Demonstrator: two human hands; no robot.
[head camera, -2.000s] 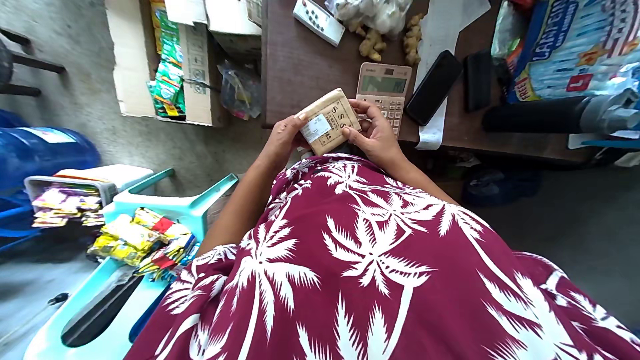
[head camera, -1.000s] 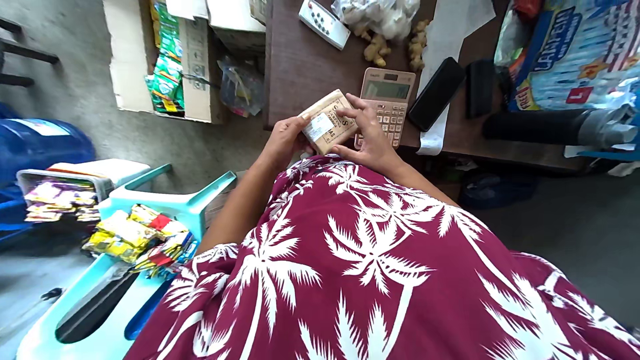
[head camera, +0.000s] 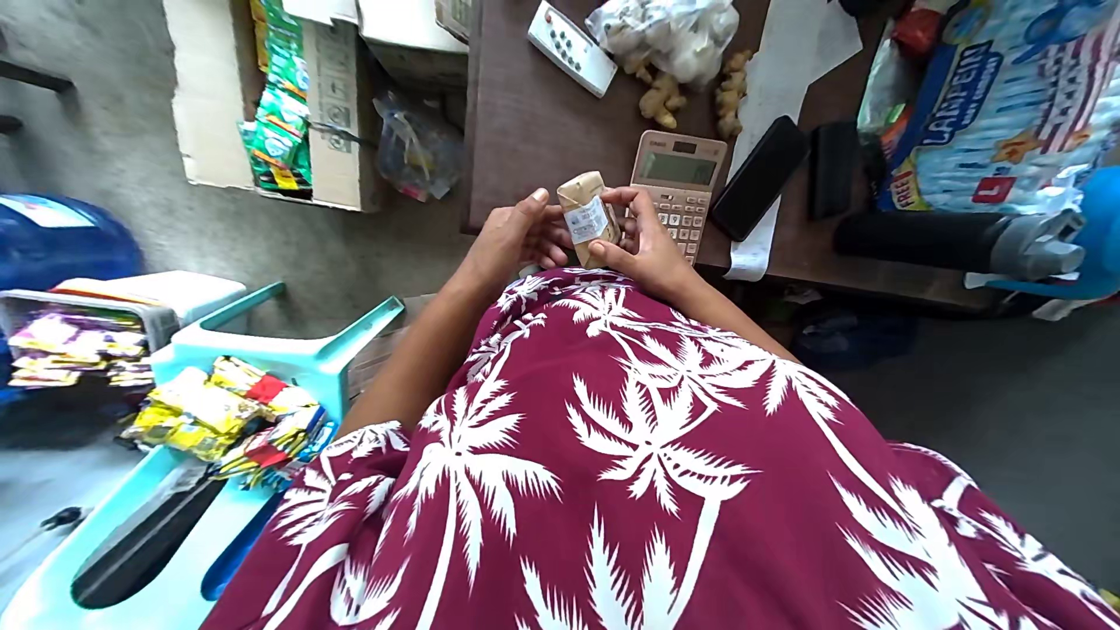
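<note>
A small packet wrapped in brown paper (head camera: 581, 191) with a whitish printed label is turned on its narrow side between my hands, at the table's front edge. My right hand (head camera: 646, 234) grips its right side, thumb low on the near face. At the packet's left is my left hand (head camera: 516, 234), its thumb raised and its fingers partly curled; whether those fingers touch the packet is hard to tell. Just beyond my right hand lies a pink calculator (head camera: 679, 166), its lower keys partly covered by the hand.
On the dark table (head camera: 516, 114) lie a white remote (head camera: 572, 48), ginger (head camera: 661, 101), a bag of garlic (head camera: 669, 35), a black phone (head camera: 759, 178), a dark bottle (head camera: 919, 245) and a diaper pack (head camera: 980, 114). Sachets (head camera: 201, 411) sit on a turquoise stool (head camera: 254, 350) at left.
The packet has been turned from its broad face to a narrow side. My left hand has shifted off its front, and my right hand has moved from across the top to the right side.
</note>
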